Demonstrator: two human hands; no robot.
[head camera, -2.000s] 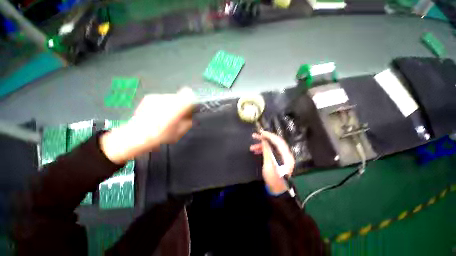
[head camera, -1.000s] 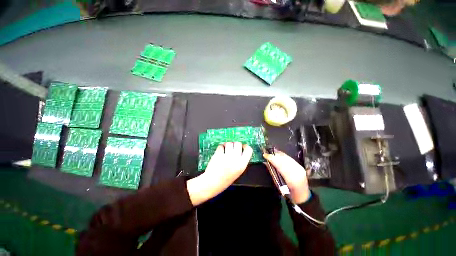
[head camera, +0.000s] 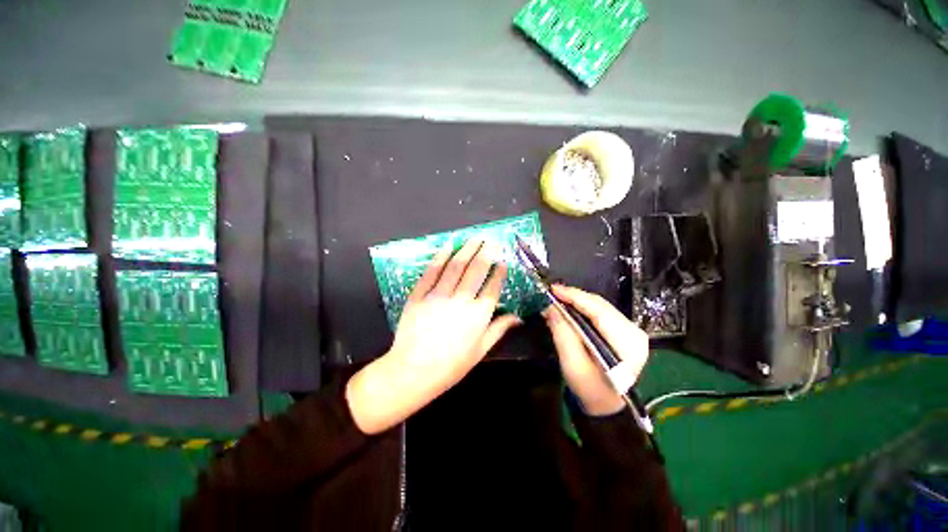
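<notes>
A green circuit board (head camera: 400, 272) lies slightly tilted on the black mat. My left hand (head camera: 442, 317) lies flat on it with the fingers spread, covering its middle. My right hand (head camera: 598, 348) holds the soldering iron (head camera: 582, 329) like a pen. The iron's tip is at the board's upper right part; whether it touches cannot be told. The pale yellow cleaning cup (head camera: 621, 171) with silvery bits stands behind and to the right of the board.
Green boards (head camera: 166, 333) lie in rows at left. Two more boards (head camera: 582, 36) lie on the grey conveyor (head camera: 416, 62). At right are a black scrap tray (head camera: 665, 312), a grey box (head camera: 764, 291) with cord, a green-rimmed solder spool (head camera: 821, 135) and a white strip (head camera: 871, 213).
Since one second ago, the board under my left hand has turned slightly and my left fingers have spread. The iron's tip has moved from the board's right edge onto its upper right area. The view has shifted.
</notes>
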